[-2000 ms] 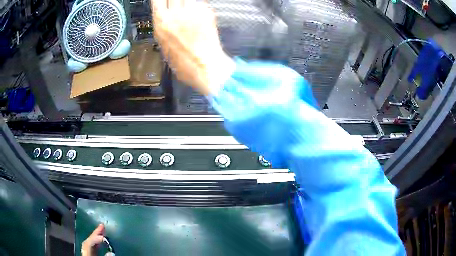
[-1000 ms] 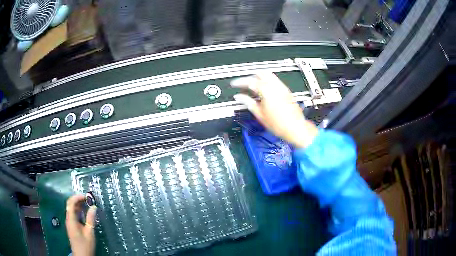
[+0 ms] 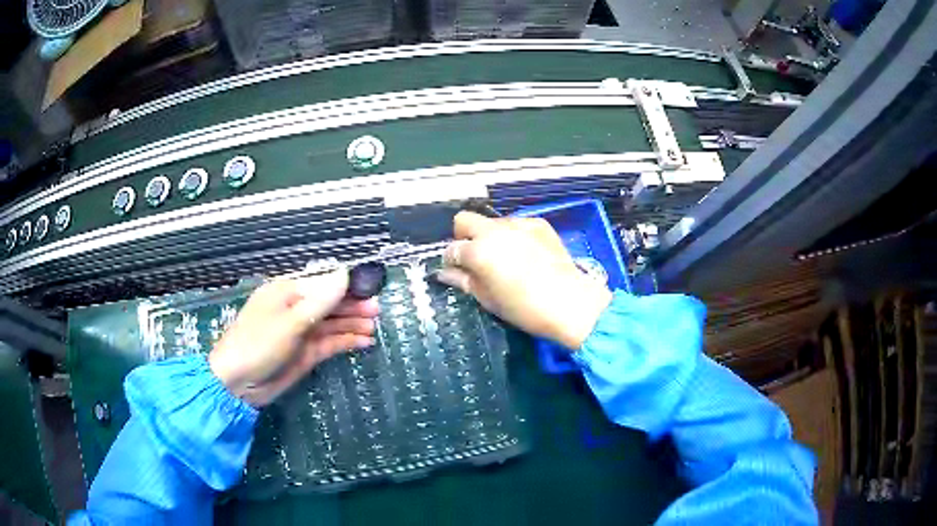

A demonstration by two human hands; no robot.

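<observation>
My left hand (image 3: 298, 334) is over the clear tray and holds a black round part (image 3: 366, 279) at its fingertips. My right hand (image 3: 529, 272) is at the tray's back right edge, fingers pinched around a small dark thing (image 3: 475, 210), seemingly a round unit, mostly hidden by the fingers. The clear tray (image 3: 411, 411) lies on the green bench, its pockets glassy; my left hand and sleeve cover part of it. Round units with white rings (image 3: 365, 153) sit on the green conveyor belt, one apart from a group of several.
A blue bin (image 3: 601, 231) with pale scraps is partly behind my right hand. Silver conveyor rails (image 3: 308, 195) and a crossing bracket (image 3: 658, 128) are beyond the tray. A small round part (image 3: 101, 411) lies at the bench's left. A grey post (image 3: 791, 144) slants at right.
My left hand has moved right and up across the tray with its round part. My right hand has come back from the belt to the tray's edge. The rightmost unit is gone from the belt.
</observation>
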